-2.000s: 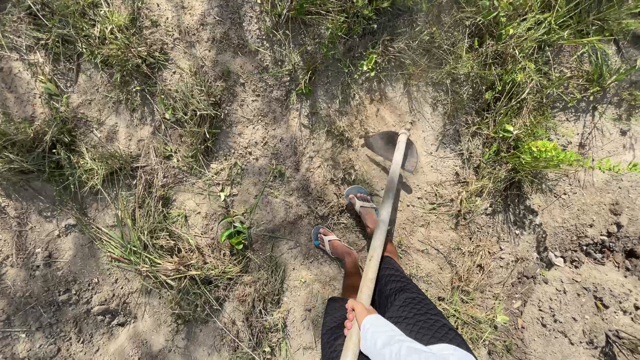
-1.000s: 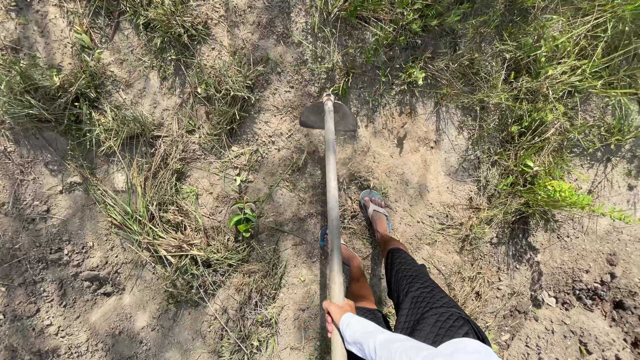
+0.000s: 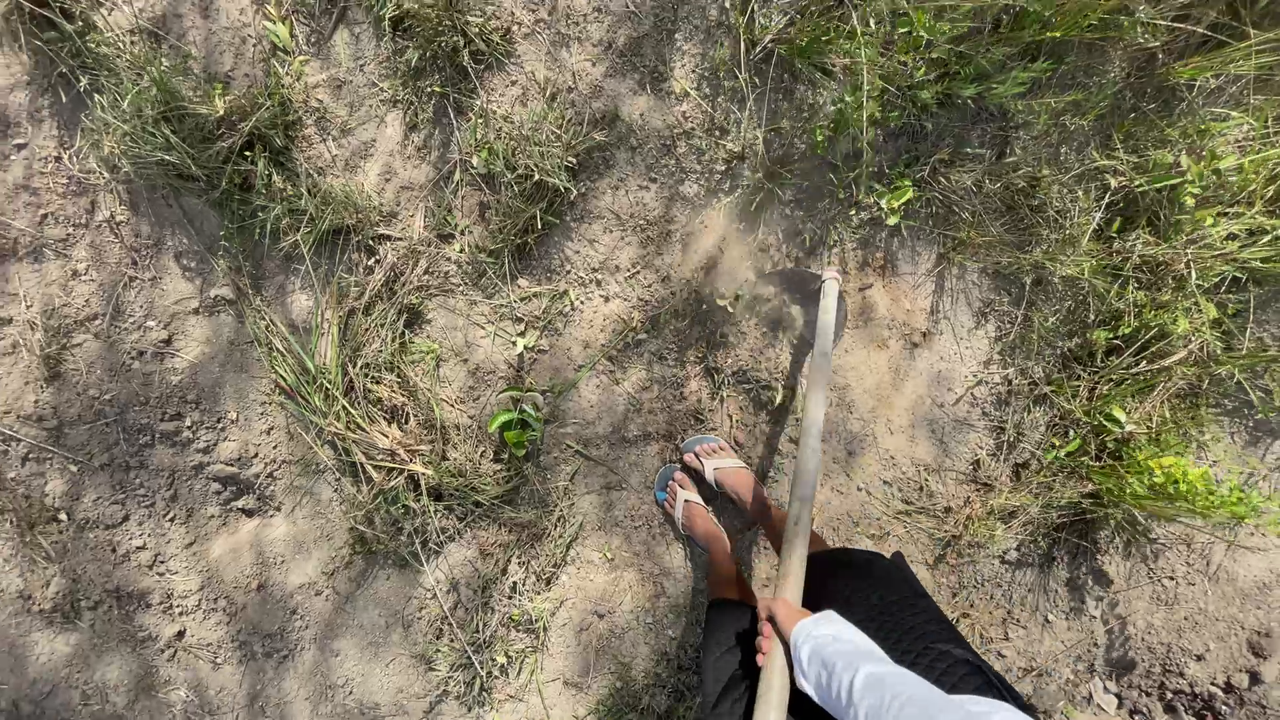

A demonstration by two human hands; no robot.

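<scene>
My right hand [image 3: 778,628], in a white long sleeve, is closed around the long wooden handle of a hoe [image 3: 808,440] near the bottom of the view. The handle runs upward, leaning slightly right. Its wide, dark metal blade [image 3: 795,285] is at the soil beyond my feet, partly behind the handle and a puff of dust [image 3: 735,260]. My left hand is out of view. Loose grass and bare dirt surround the blade.
My feet in flip-flops [image 3: 715,468] stand close together, left of the handle. A small leafy green plant [image 3: 517,422] grows to their left beside cut-looking dry grass [image 3: 370,400]. Dense grass [image 3: 1120,250] covers the right side; rough soil [image 3: 180,500] lies left.
The hoe's blade has swung right and somewhat closer to me since a second ago, and dust now hangs beside it. My feet are closer together. My right hand stays on the handle.
</scene>
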